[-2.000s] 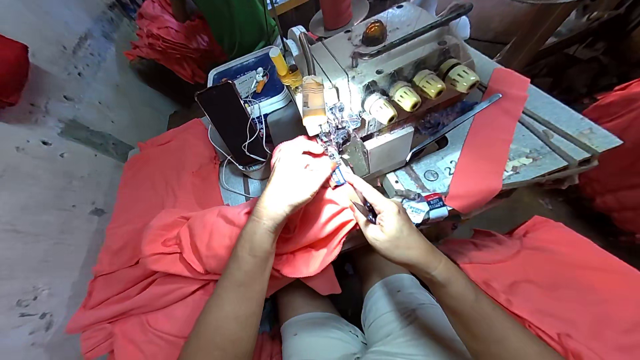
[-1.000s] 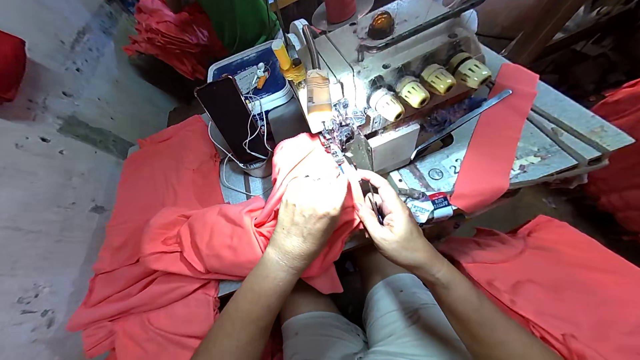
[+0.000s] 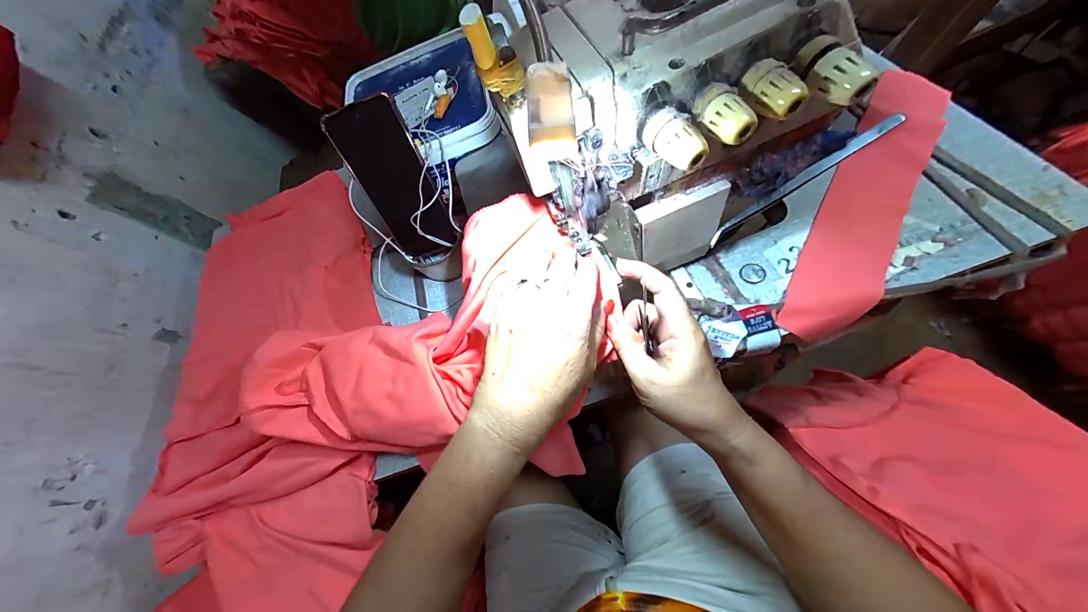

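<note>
Coral knit fabric [image 3: 374, 382] runs from a heap at the left up to the presser foot [image 3: 585, 242] of an overlock sewing machine [image 3: 578, 51]. My left hand [image 3: 544, 340] lies on the fabric just in front of the foot, its fingertips washed out by the machine's light. My right hand [image 3: 667, 348] is beside it at the right, thumb and forefinger at the fabric edge, with a dark, slim metal tool, apparently thread snips [image 3: 648, 319], held in the curled fingers. The needle area is partly blurred.
A smartphone [image 3: 391, 174] with white earphones leans beside a blue-lidded tub [image 3: 365, 85] left of the machine. Tension dials [image 3: 676, 140] line its front. Long metal tweezers [image 3: 816, 178] and a coral strip [image 3: 867, 212] lie at the right. More coral fabric [image 3: 935, 459] is at lower right.
My left hand has moved from up beside the presser foot back toward me, onto the fabric. The fabric now shows bunched left of the foot, where my left hand was.
</note>
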